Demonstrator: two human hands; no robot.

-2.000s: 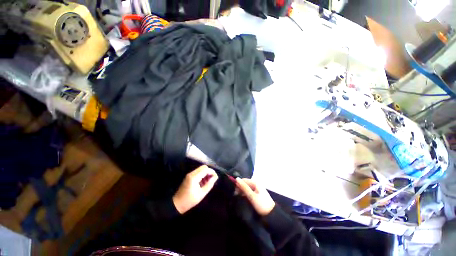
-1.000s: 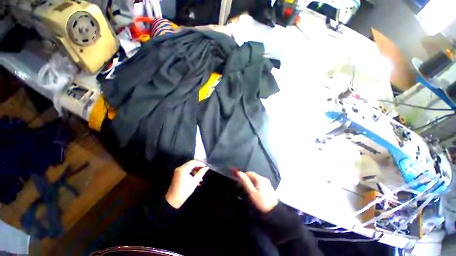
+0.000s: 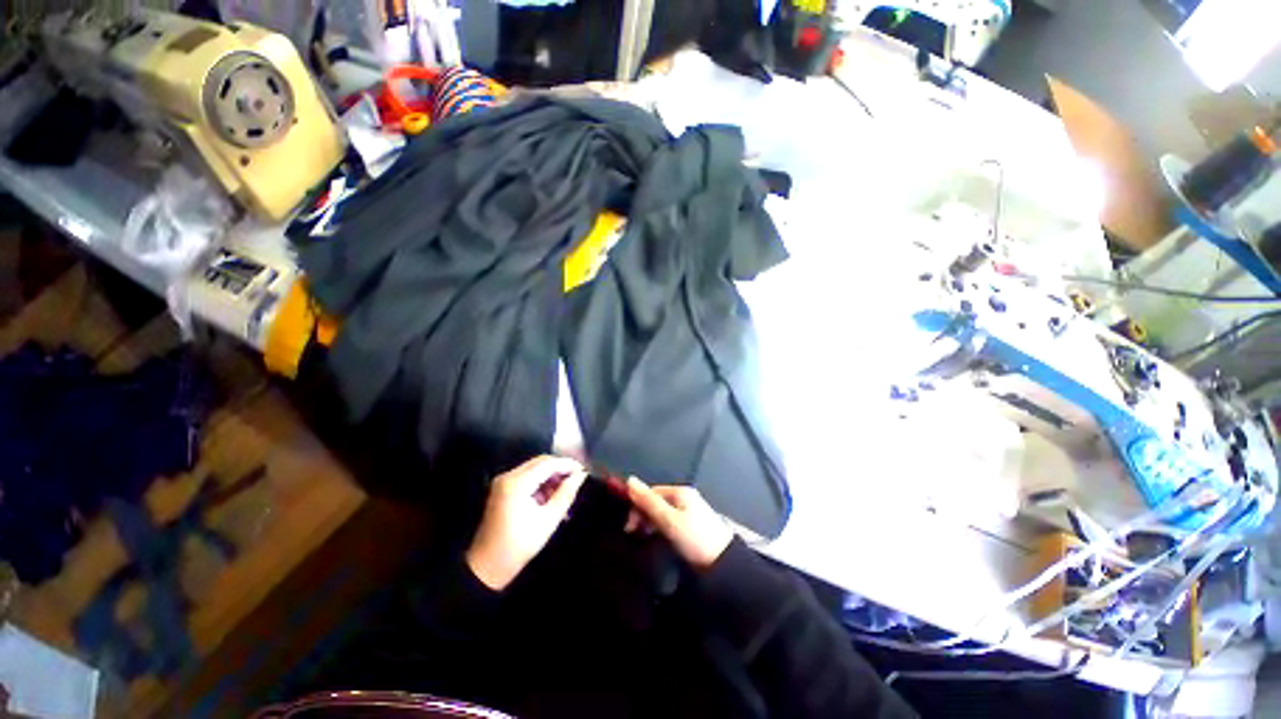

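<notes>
A large dark grey garment [image 3: 492, 267] lies heaped on the white table, its lower edge hanging at the front. My left hand [image 3: 523, 517] pinches the garment's edge between thumb and fingers near the table's front. My right hand [image 3: 677, 520] is just to the right, closed on a slim red tool [image 3: 613, 485] whose tip is close to my left fingertips. The exact contact between tool and cloth is too small to tell.
The white and blue sewing machine [image 3: 1068, 393] stands right, with a parts tray [image 3: 1047, 576] and pale strips below it. A cream machine [image 3: 246, 106] is far left. Navy pieces [image 3: 84, 450] lie on a cardboard box [image 3: 281, 499]. Yellow cloth [image 3: 590, 253] shows between the folds.
The garment has been spread wider at the front, showing more yellow cloth and white table between its folds. My right hand has moved left, closer to my left hand.
</notes>
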